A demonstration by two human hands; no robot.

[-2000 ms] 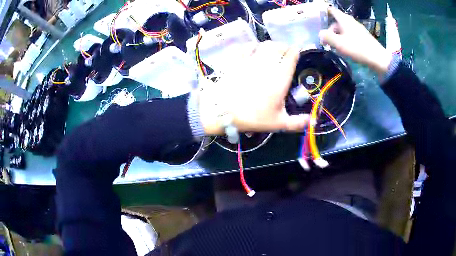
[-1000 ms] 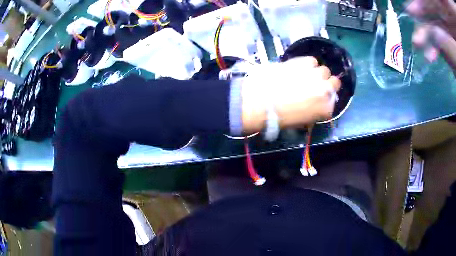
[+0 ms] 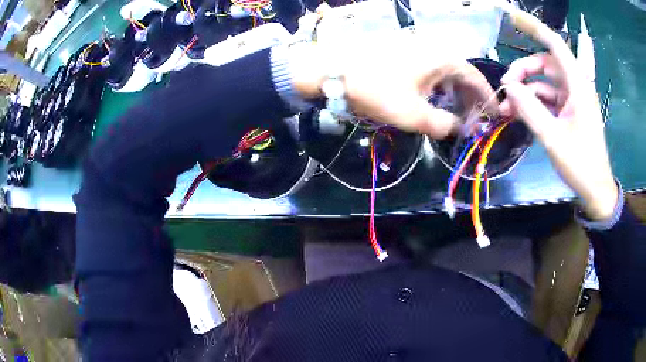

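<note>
A camera housing [image 3: 506,159] with a glossy black interior stands at the bench edge, open end up. Its wire harness [image 3: 479,187], with red, blue, orange and yellow leads, hangs over the front rim with small white plugs. My left hand [image 3: 432,92], blurred, is over the housing's left side with its fingers at the leads. My right hand [image 3: 549,99] pinches the upper part of the leads between thumb and fingers over the right side. The fingers and blur hide the housing's inside.
Two more black-lined housings stand left, one [image 3: 382,166] with red-blue leads hanging down, one [image 3: 265,166] with bundled red leads. White brackets [image 3: 453,28] lie behind. A white tube [image 3: 585,53] is beyond my right hand. Black camera modules [image 3: 57,117] lie far left. Cardboard boxes [image 3: 244,283] stand below.
My right hand has come back from the far right to the leads. My left hand has moved up and left from inside the housing. The leads are now lifted and spread over the rim.
</note>
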